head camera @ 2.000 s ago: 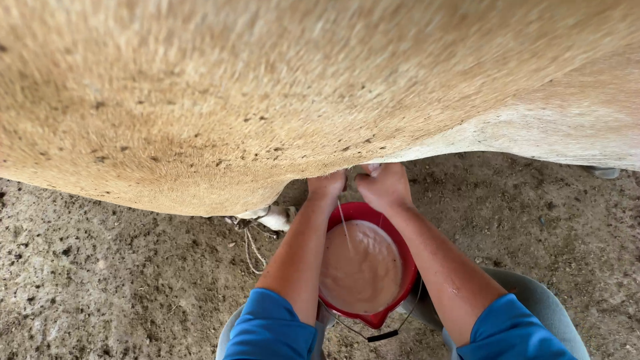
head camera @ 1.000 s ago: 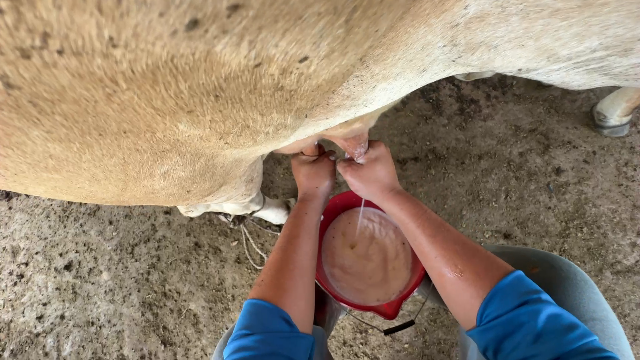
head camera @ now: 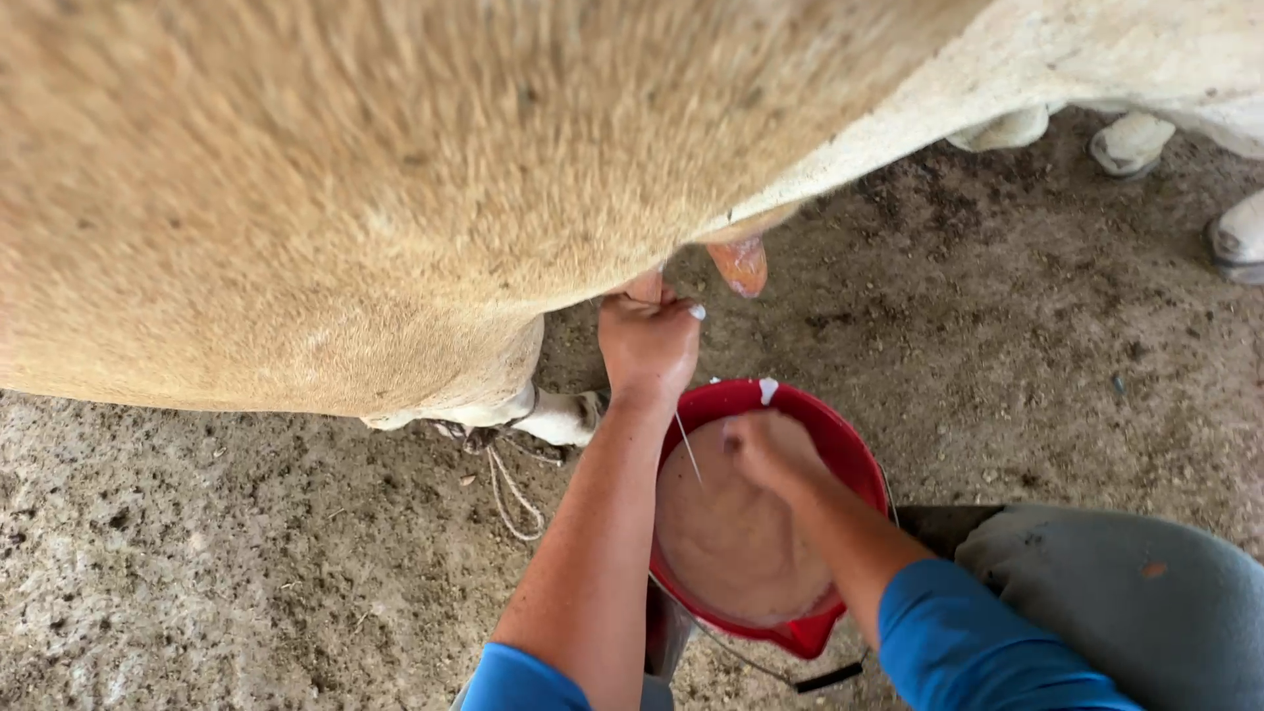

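A tan cow [head camera: 415, 197] fills the upper part of the view. My left hand [head camera: 649, 341] is closed around one of its teats [head camera: 646, 284], and a thin stream of milk falls below it. Another teat [head camera: 741, 267] hangs free to the right. My right hand [head camera: 773, 446] is curled over the red bucket [head camera: 851, 449], off the teats; its fingers are blurred, so whether it is fully closed cannot be told. Pinkish-brown liquid [head camera: 731, 543] lies in the bucket, with white froth on the far rim. The wire handle with a black grip [head camera: 829, 677] hangs on the near side.
A hind leg [head camera: 558, 419] of the cow, with a rope [head camera: 509, 494] around it, stands left of the bucket. More hooves [head camera: 1133, 145] show at the upper right. My knee in grey trousers [head camera: 1116, 583] is right of the bucket. The ground is dirt.
My right hand has let go of its teat and moved down over the bucket. My left hand remains at the udder. The view has shifted, showing more hooves at the right.
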